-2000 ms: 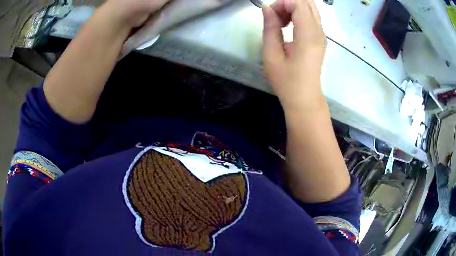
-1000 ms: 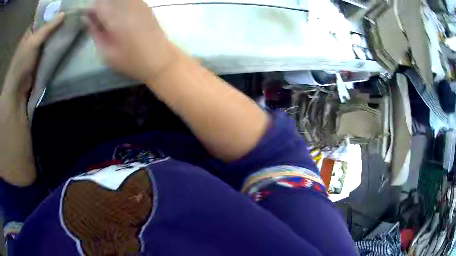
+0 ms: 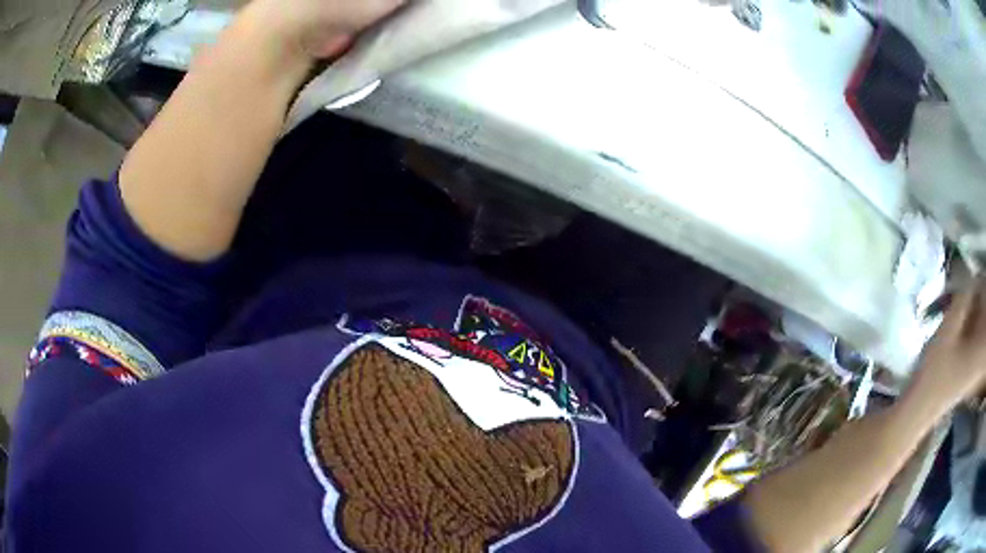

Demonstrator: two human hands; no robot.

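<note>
A tan-grey garment panel point(image 3: 432, 45) lies on the white table point(image 3: 649, 130) at the top left, its edge hanging over the front edge near my left forearm. My left hand point(image 3: 330, 22) holds the panel near the top edge of the picture, which cuts it off partly. My right hand point(image 3: 962, 335) is at the far right, blurred and partly cut off by the picture's edge, beside the table's right end. Its fingers are unclear and I cannot tell whether it holds anything.
A black phone with a red edge point(image 3: 889, 92) lies at the upper right of the table. White scraps point(image 3: 919, 259) are heaped at its right end. Below the table are brown cut-piece bundles point(image 3: 800, 405) and yellow scissor handles point(image 3: 730, 473). Shiny wrapped material point(image 3: 103, 38) shows at the top left.
My right hand has left the area of the panel and my left hand and moved to the far right, by the table end. My left hand stays with the panel. The view has swung back.
</note>
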